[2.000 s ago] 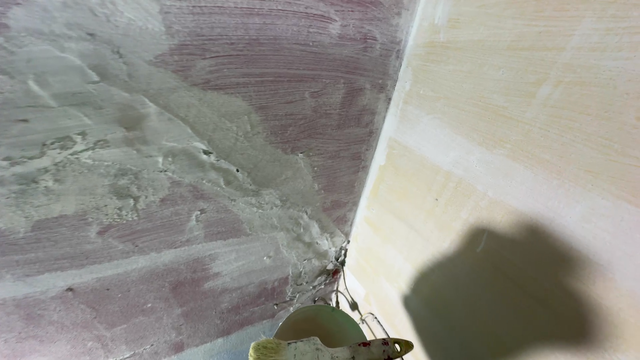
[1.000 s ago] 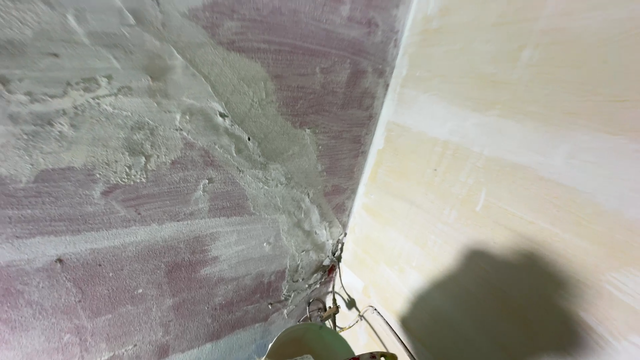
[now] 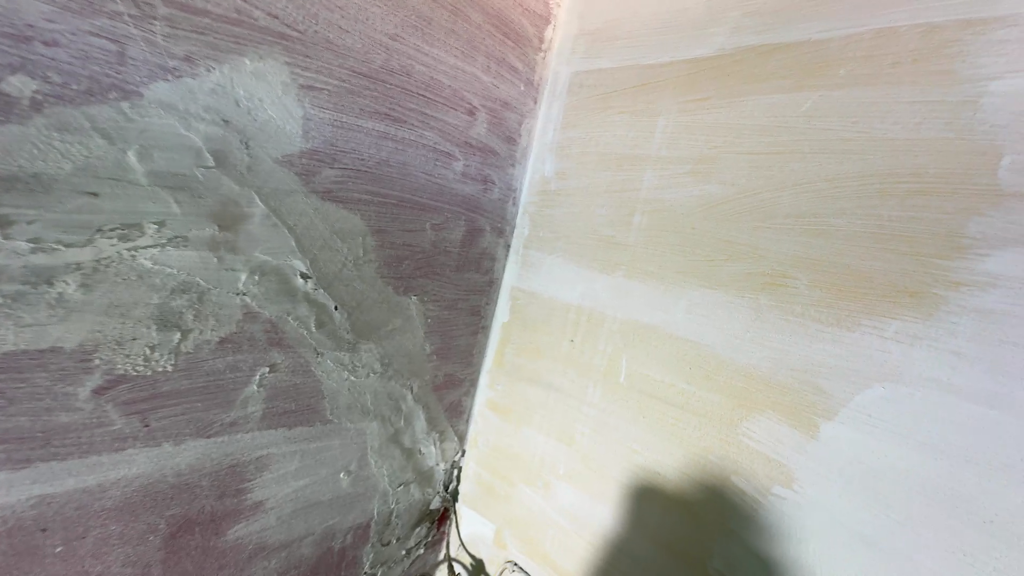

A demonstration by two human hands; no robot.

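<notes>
Neither of my hands shows in the head view. A rough grey plaster patch (image 3: 320,296) runs diagonally across the reddish-purple wall surface (image 3: 424,176) on the left, down to the corner. On the right is a pale yellow wall surface (image 3: 744,208) with white streaks and patches. A thin white edge (image 3: 512,248) runs down where the two surfaces meet. Electrical wires (image 3: 460,544) come out at the bottom of that corner, partly cut off by the frame's lower edge.
A dark rounded shadow (image 3: 688,532) falls on the yellow surface at the bottom. The plaster patch has raised ridges, small holes and crumbly spots.
The view has shifted, so the corner wires sit lower. The round pale object and the paint-stained brush handle seen at the bottom two seconds ago are out of view.
</notes>
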